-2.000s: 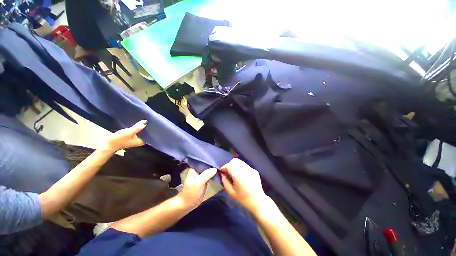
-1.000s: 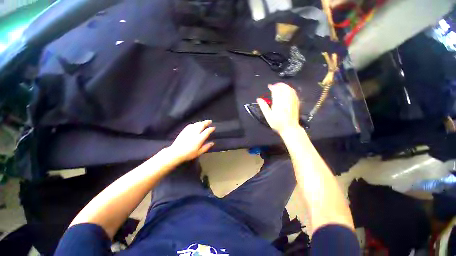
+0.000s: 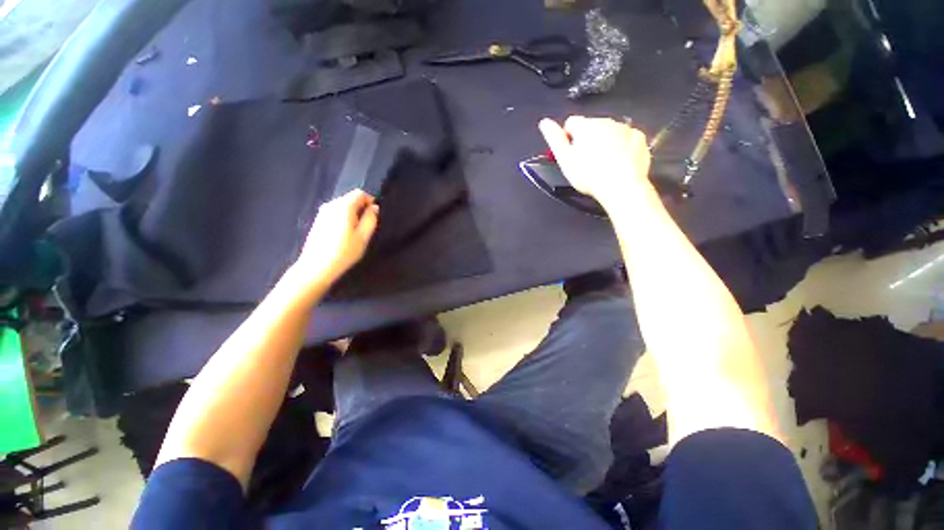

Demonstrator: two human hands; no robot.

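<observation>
A dark garment piece (image 3: 238, 186) lies over the dark table cover, with a lighter grey band (image 3: 358, 160) on it. My left hand (image 3: 342, 233) is at the lower end of this band, fingers curled on the cloth and pinching its edge. My right hand (image 3: 600, 155) is closed round the top of the steam iron (image 3: 559, 186), whose pointed front faces left. The iron sits on the table cover to the right of the garment piece. My right hand hides most of its red part.
Black shears (image 3: 518, 52) lie beyond the garment piece, beside a glittering silver-grey heap (image 3: 602, 54). A tan wrapped cord (image 3: 716, 93) runs behind the iron. Small dark cloth pieces (image 3: 347, 75) lie at the far side. The table's front edge runs above my legs.
My left hand has moved left and away from me and now pinches the cloth, where it lay flat. The garment piece is turned back, showing the grey band. My right hand stays on the iron.
</observation>
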